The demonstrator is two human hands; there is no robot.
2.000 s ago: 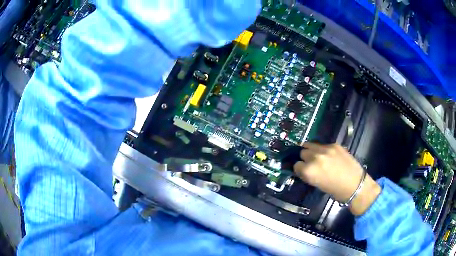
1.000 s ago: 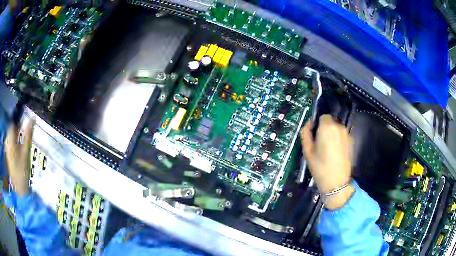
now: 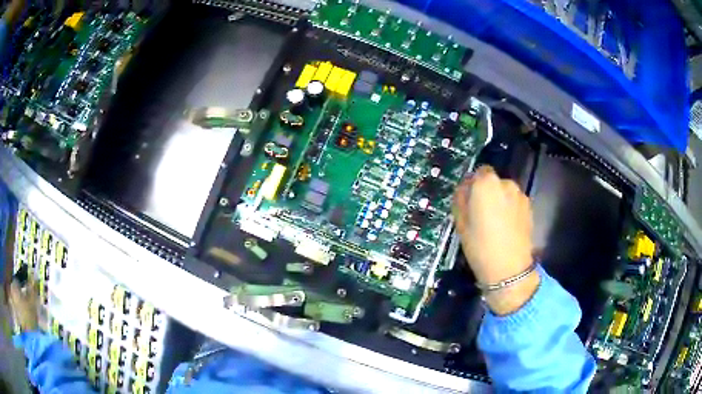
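Note:
A large green circuit board (image 3: 331, 165) lies in a black carrier (image 3: 219, 246). A long metal-and-white part (image 3: 486, 127) runs along the board's right edge, with its bent upper end showing. My right hand (image 3: 496, 231) is at that edge, its fingers closed around the middle of the long part; the fingertips are partly hidden. My left hand (image 3: 23, 304) is at the far left edge of the picture, over the white component tray (image 3: 73, 296) with rows of small yellow-black parts. It is small and partly cut off, and I cannot tell whether it holds anything.
Pale green latches (image 3: 331, 310) lie at the carrier's near edge. A narrow green side board (image 3: 385, 35) runs along the far edge. A blue bin (image 3: 616, 92) stands beyond the rail. More boards are at the left (image 3: 69, 77) and right (image 3: 643, 308). The near metal rail (image 3: 146, 269) crosses below.
The wearer's head and sleeve no longer cover the board's left side. My left hand has come into view and moved down over the tray. My right hand moved up along the right edge, with the long part closer to the board.

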